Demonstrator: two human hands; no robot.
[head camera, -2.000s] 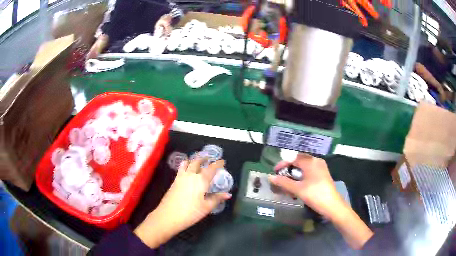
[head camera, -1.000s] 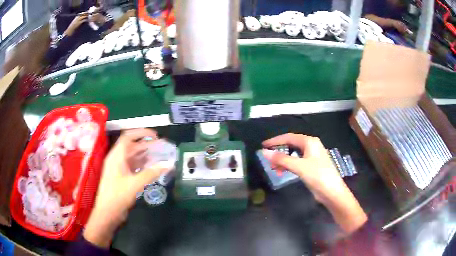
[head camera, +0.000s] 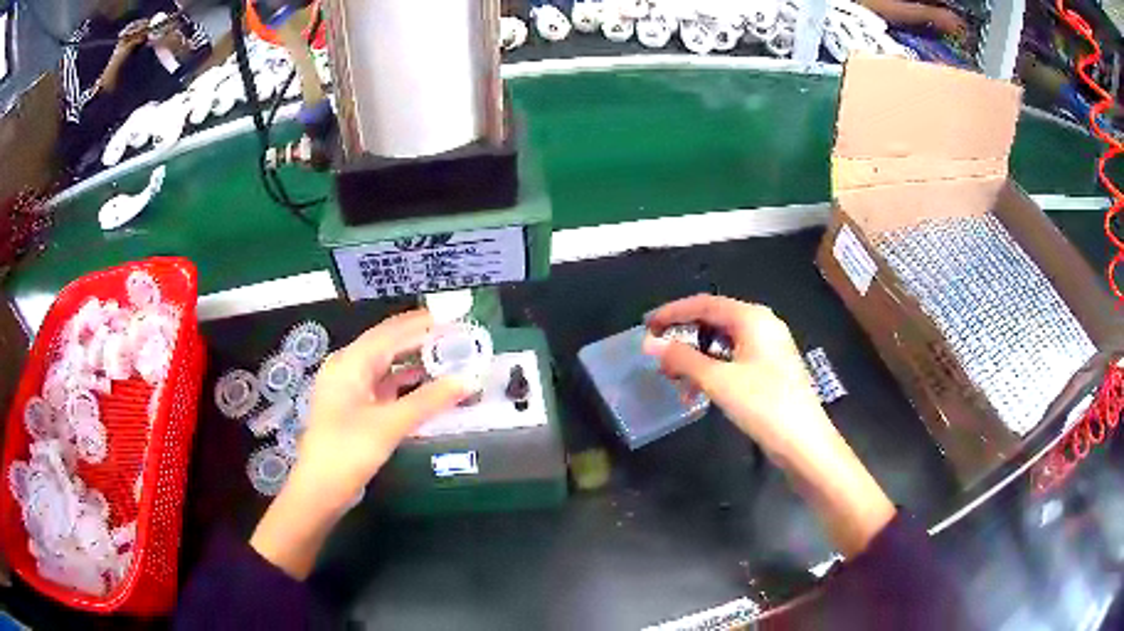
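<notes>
My left hand (head camera: 358, 401) holds a translucent plastic gear (head camera: 456, 355) between thumb and fingers, over the plate of the green press (head camera: 493, 475) and below its ram (head camera: 449, 306). The gear and hand hide the post; one dark fixture bolt (head camera: 518, 386) shows to the right. My right hand (head camera: 740, 370) holds a short stack of silver bearings (head camera: 693, 337) in its fingertips, above the right edge of the grey-blue pad (head camera: 641, 392). Loose gears (head camera: 281, 377) lie on the mat left of the press.
A red basket (head camera: 185, 407) of gears stands left. An open carton (head camera: 912, 358) of silver bearings stands right, with short bearing stacks (head camera: 823, 375) beside it. A yellow-green block (head camera: 590, 468) sits by the press base. Behind are the green conveyor (head camera: 678, 148) and people's arms.
The view has turned right, so the press shows further left. My left hand has brought the gear over the press plate. My right hand still holds bearings near the pad.
</notes>
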